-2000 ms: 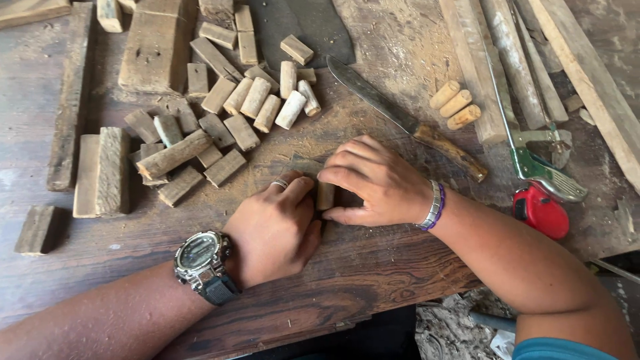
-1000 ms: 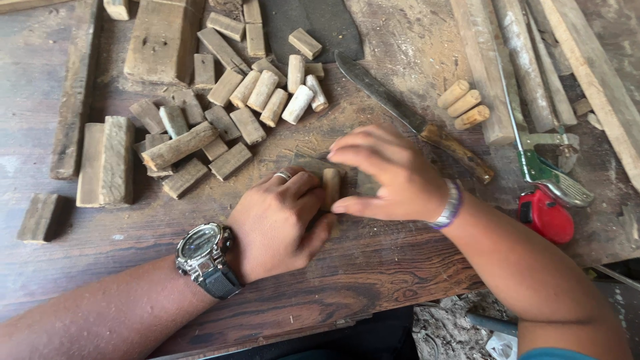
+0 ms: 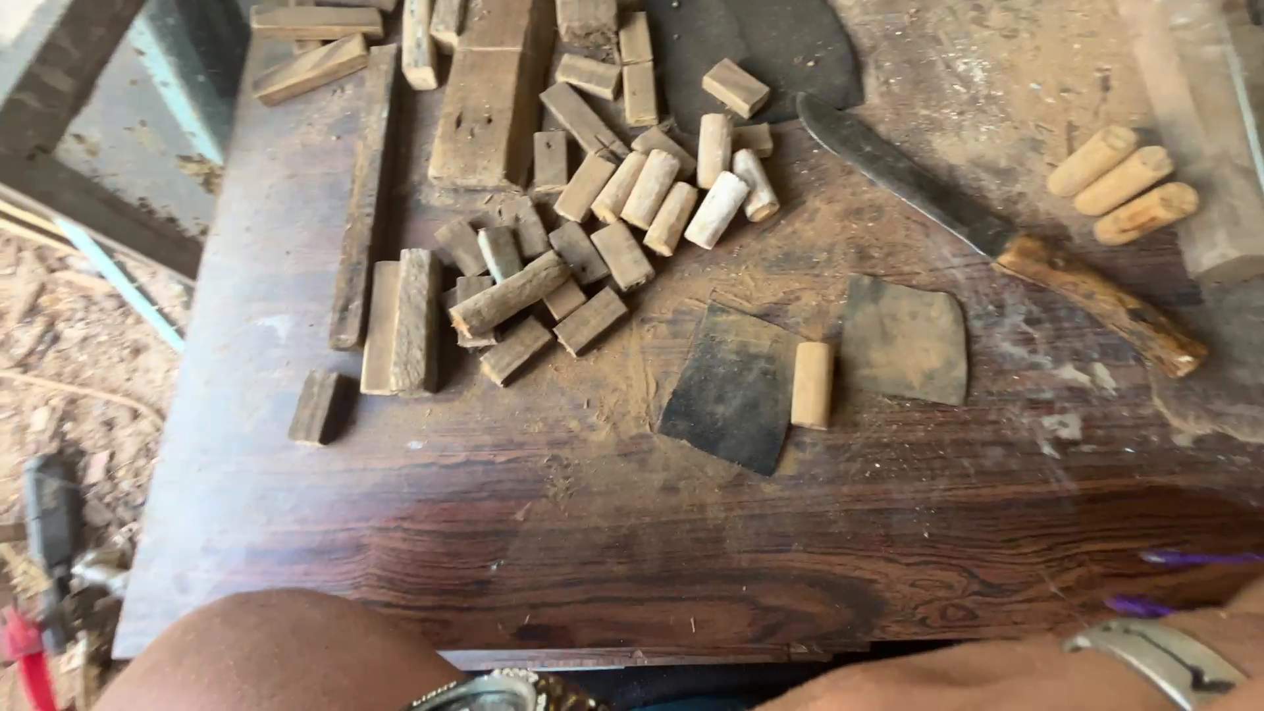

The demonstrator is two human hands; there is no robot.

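Observation:
Both arms are low at the frame's bottom edge. My left forearm and the top of its wristwatch show, while the left hand is out of frame. Only the back of my right hand seems to show, left of a metal bracelet; its fingers are hidden. Above the hands, a short rounded wooden peg lies on the table, between a dark worn sheet, which looks like sandpaper, and a tan dusty one.
Rectangular wooden blocks and rounded pegs lie heaped at upper left of the sheets. A large wooden-handled knife lies at upper right, near three smooth pegs. Long wooden strips lie at left, near the table's edge.
Both hands have left the peg and drawn back to the bottom edge. The peg and both sheets now lie uncovered. The view has shifted to the left.

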